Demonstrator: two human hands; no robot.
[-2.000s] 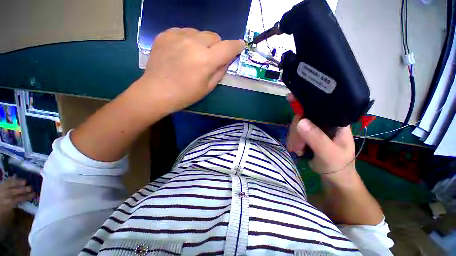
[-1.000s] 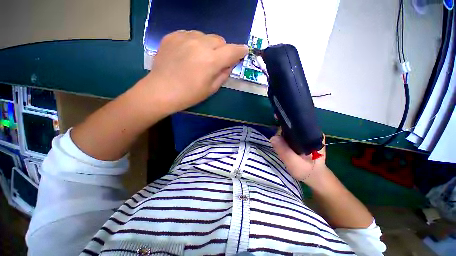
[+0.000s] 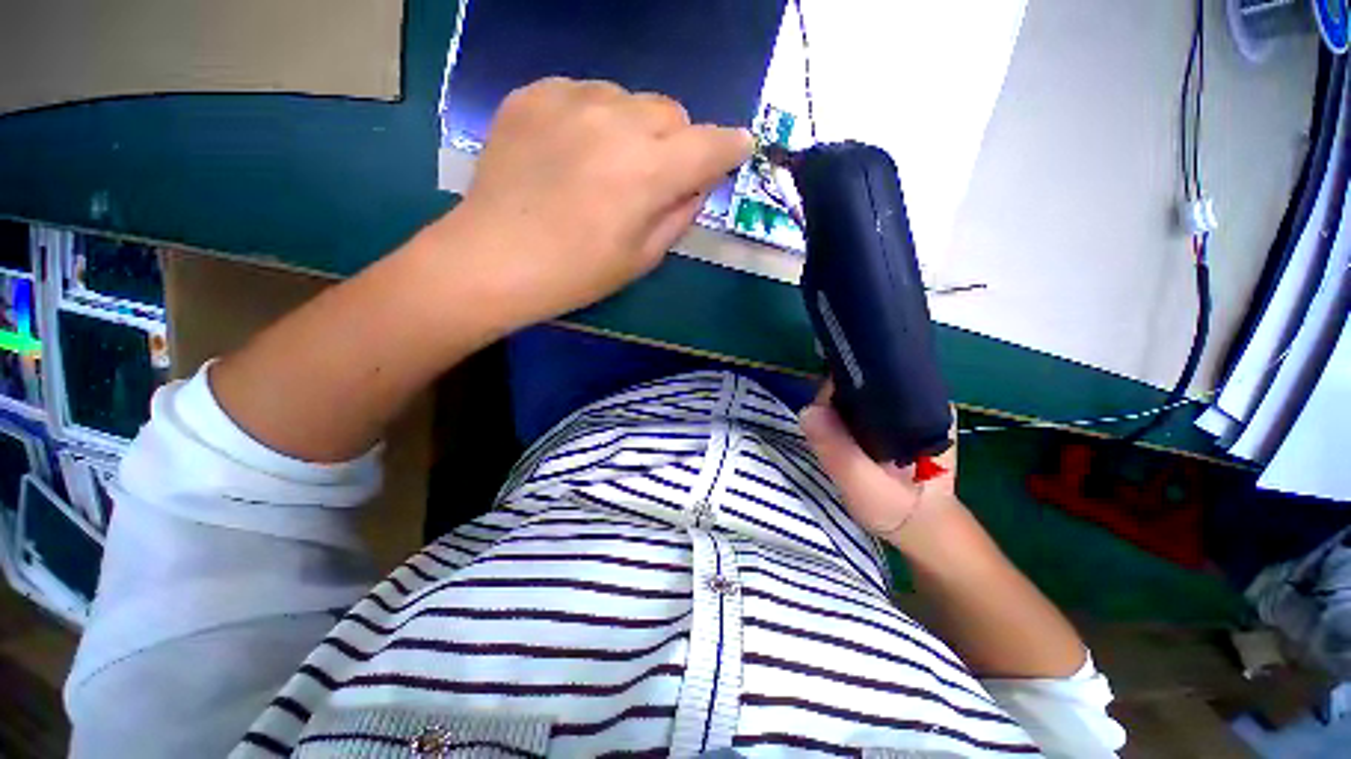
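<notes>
A screen unit lies at the bench's front edge, with a dark LCD panel (image 3: 622, 52) on the left and a white plate (image 3: 904, 89) on the right. A green circuit board (image 3: 766, 220) shows at its inner lower edge. My left hand (image 3: 585, 186) pinches something tiny at the board, probably a wire; the fingertips hide it. My right hand (image 3: 889, 475) holds the black soldering gun (image 3: 874, 282) from below. The gun's tip is at the board, beside my left fingertips. The gun's body hides most of the right fingers.
A cardboard sheet (image 3: 193, 45) lies at the back left. A carton of screen units (image 3: 104, 341) stands below left. A cord with a pale connector (image 3: 1197, 217), stacked white sheets (image 3: 1289, 356) and part of a blue-labelled spool (image 3: 1331, 21) are on the right.
Since two seconds ago the gun has turned more upright and swung left, its tip staying near the board. The left hand keeps its pinch. The view has shifted slightly.
</notes>
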